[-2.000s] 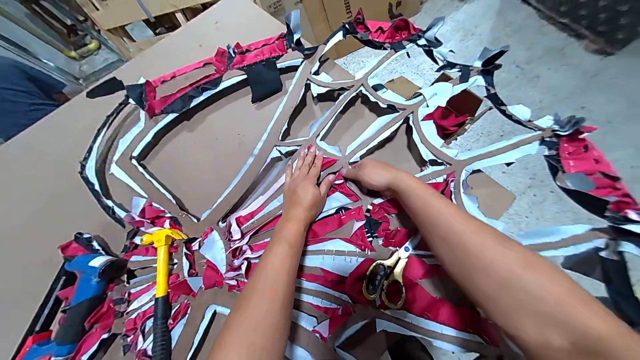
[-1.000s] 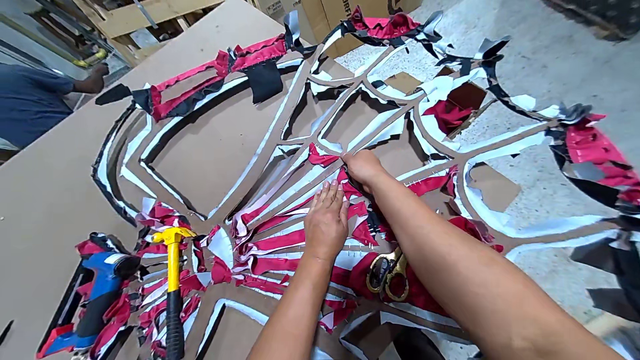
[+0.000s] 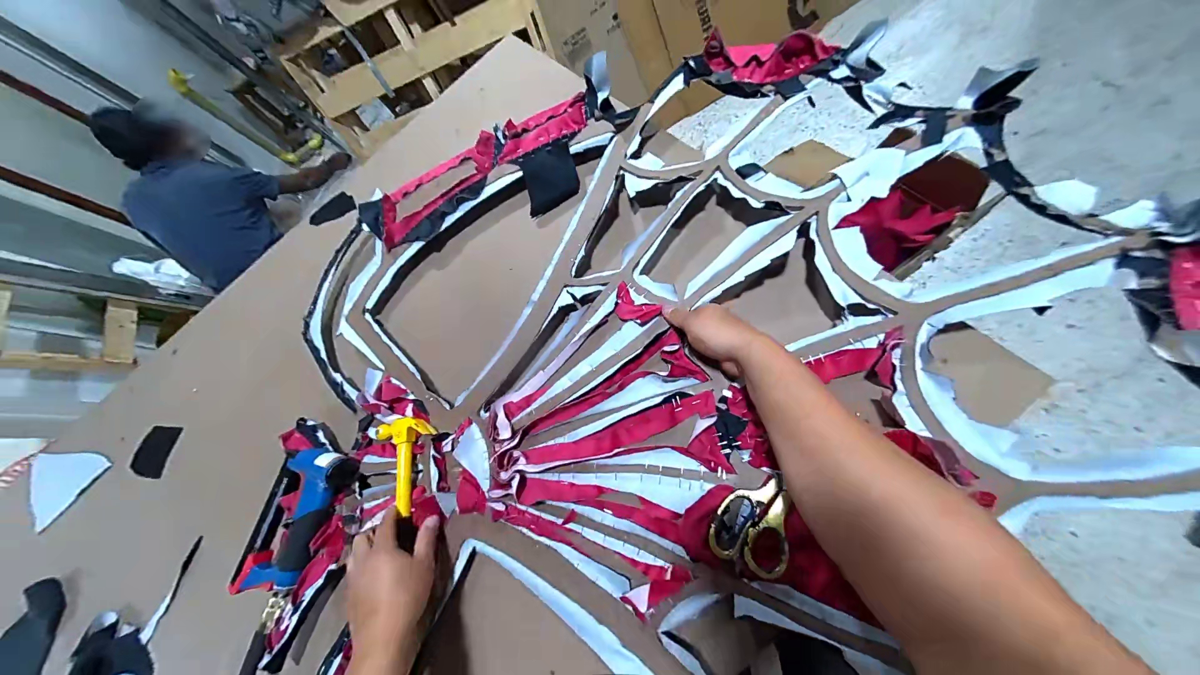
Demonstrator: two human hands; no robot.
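Observation:
My left hand [image 3: 392, 572] is closed round the dark handle of a yellow hammer [image 3: 405, 450], low at left. My right hand [image 3: 717, 336] holds the edge of a red fabric strip [image 3: 636, 307] at the frame's centre. Under both lies a cut-out cardboard frame [image 3: 589, 211] with white, black and red fabric folded over its edges; rows of staples show on the strips. Gold-handled scissors [image 3: 750, 530] rest on the red fabric beside my right forearm. A blue and black power tool [image 3: 305, 516], probably a stapler, lies left of the hammer.
A person [image 3: 202, 202] in a dark shirt is at the far left beyond the board's edge. Wooden pallets [image 3: 422, 66] and cardboard boxes [image 3: 619, 37] stand behind. Black and white fabric scraps [image 3: 66, 483] lie on the brown board at left. Concrete floor shows at right.
My left hand has left the fabric strips, moved toward the lower left and taken hold of the hammer's handle. My right hand stays at the fabric near the centre. The view has shifted.

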